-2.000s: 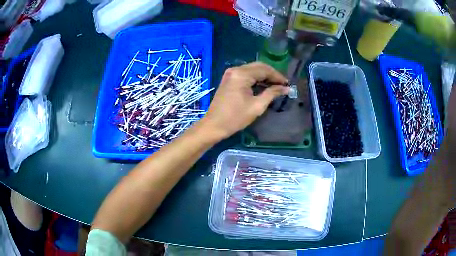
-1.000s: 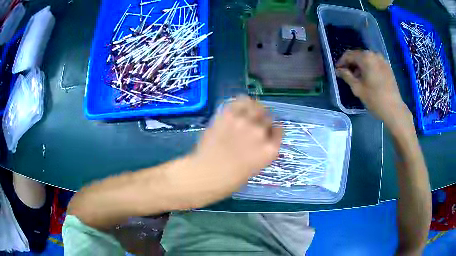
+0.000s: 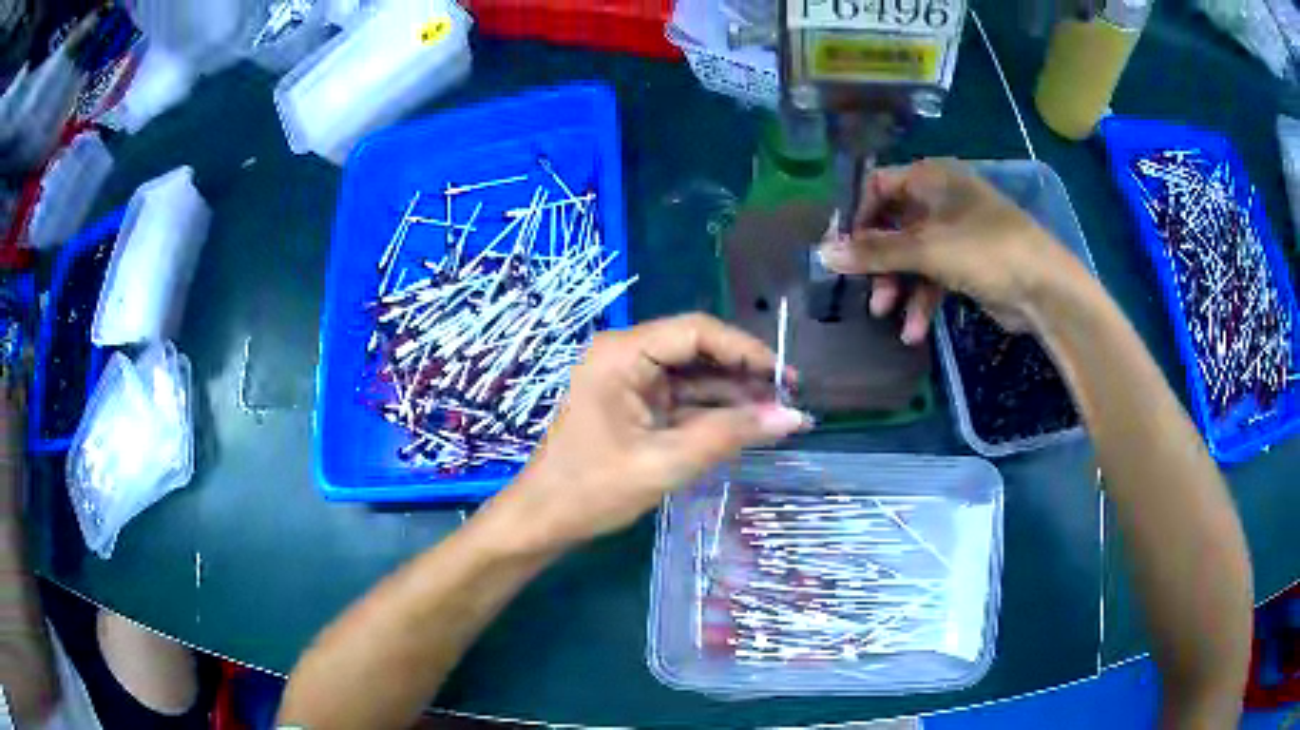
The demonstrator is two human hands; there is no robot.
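Observation:
My left hand (image 3: 670,421) holds one thin white rod (image 3: 781,342) upright between thumb and fingertips, in front of the press base plate (image 3: 813,350). My right hand (image 3: 941,243) is at the small pale fixture (image 3: 827,271) under the ram of the hand press (image 3: 867,72). Its thumb and fingertips are pinched together there; whether they hold a small part cannot be seen. The clear rod box (image 3: 827,682) holds many roughly parallel rods nearest me. The black-parts box (image 3: 1062,200) is right of the press, partly covered by my right hand and forearm.
A large blue tray (image 3: 342,314) of jumbled rods is left of the press. A small blue tray (image 3: 1212,428) of rods and a yellow bottle (image 3: 1086,72) are at the right. Whitish boxes (image 3: 150,257) and a plastic bag (image 3: 131,442) lie at the left. A red tray (image 3: 578,22) is behind.
My right hand has moved from the black-parts box to the fixture. My left hand has moved from over the rod box up towards the press, now with a rod. The view has shifted, showing the press head again.

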